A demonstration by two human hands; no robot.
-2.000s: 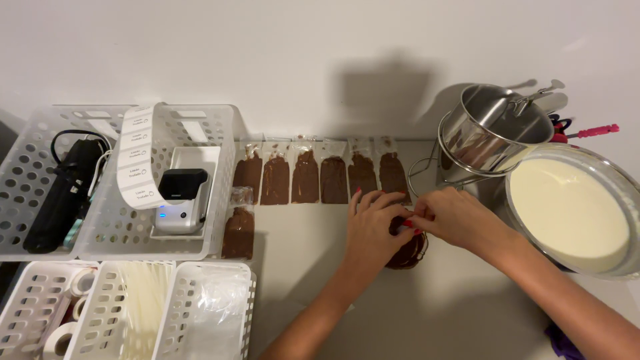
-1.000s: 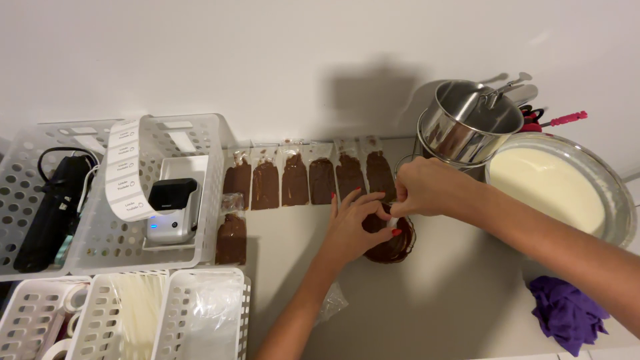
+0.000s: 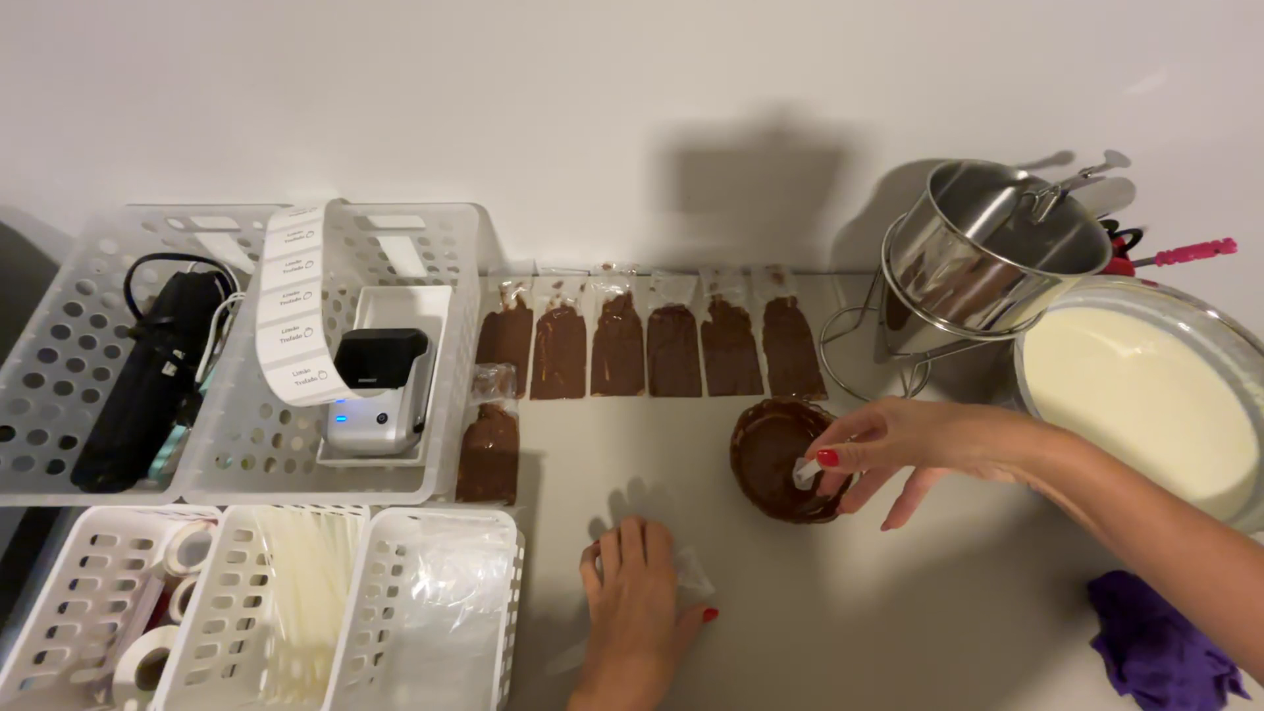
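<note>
My right hand (image 3: 879,454) pinches a small clear plastic piece (image 3: 807,472) between thumb and finger, over the right side of a bowl of melted chocolate (image 3: 775,454). My left hand (image 3: 632,597) rests low on the counter, fingers somewhat apart, next to a clear plastic bag (image 3: 694,575) partly hidden beside it; whether it grips the bag I cannot tell. Several clear bags coated or filled with chocolate (image 3: 618,346) lie in a row along the wall. One more chocolate-filled bag (image 3: 488,454) lies below the row's left end.
A steel pot (image 3: 997,247) leans on a wire stand (image 3: 874,355) at right, beside a large bowl of cream-coloured mixture (image 3: 1136,395) and a purple cloth (image 3: 1160,642). At left are perforated baskets (image 3: 459,346) holding a label printer (image 3: 380,395), sticks, tape rolls and plastic bags (image 3: 444,602).
My hands were together at the chocolate bowl. The left has moved down and left to the counter, while the right stays by the bowl with the small plastic piece.
</note>
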